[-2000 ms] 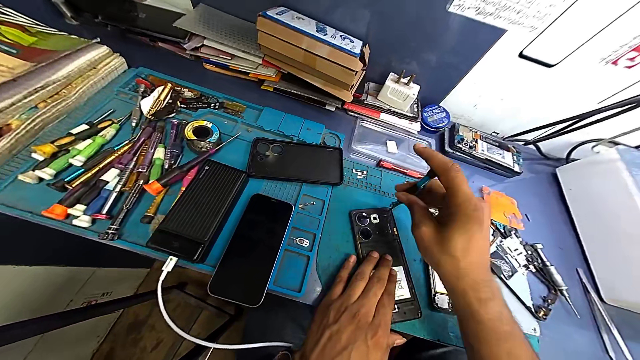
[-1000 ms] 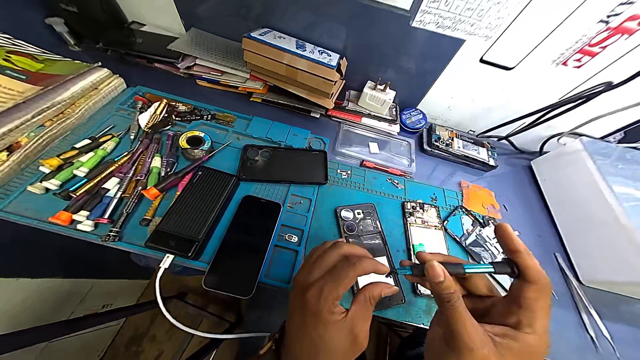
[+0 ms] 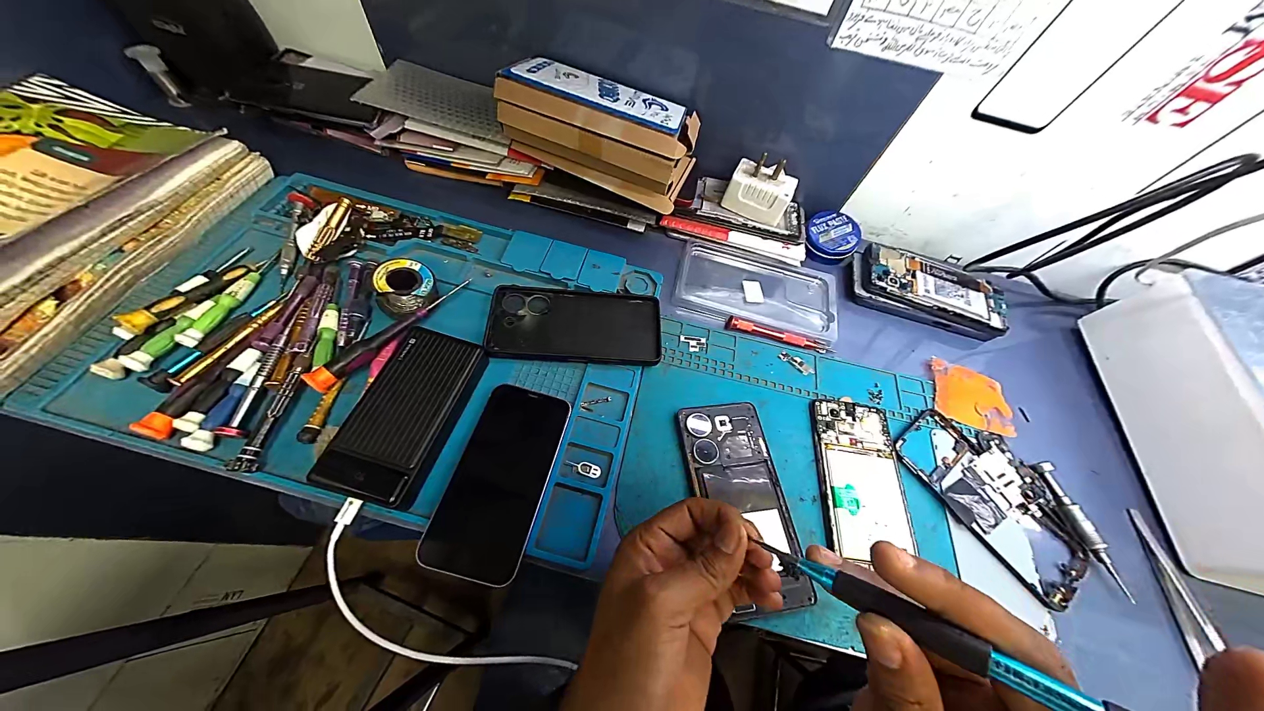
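My right hand [image 3: 918, 642] holds a screwdriver with a black and blue handle [image 3: 913, 617], its shaft pointing left. At the shaft's tip, my left hand [image 3: 686, 573] has thumb and fingertips pinched together; whether they grip the tip or something small cannot be seen. Beneath both hands lies an opened smartphone [image 3: 736, 459] with two camera rings, its lower part partly covered. To its right, another opened phone [image 3: 864, 474] shows a bare circuit board, a white battery and a green patch. A phone frame with loose parts [image 3: 987, 494] and a precision screwdriver [image 3: 1081, 523] lie further right.
Many screwdrivers [image 3: 227, 336] and a solder spool [image 3: 405, 281] lie on the blue mat at left. Nearby are a power bank [image 3: 405, 415], a dark-screened phone [image 3: 499, 484] and a black case [image 3: 578, 326]. Metal tweezers [image 3: 1175, 592] lie at far right. Boxes [image 3: 592, 118] stand behind.
My left hand has come off the opened phone it was resting on two seconds ago. The screwdriver, held nearly level over the phone a second ago, now slants down to the right, nearer to me.
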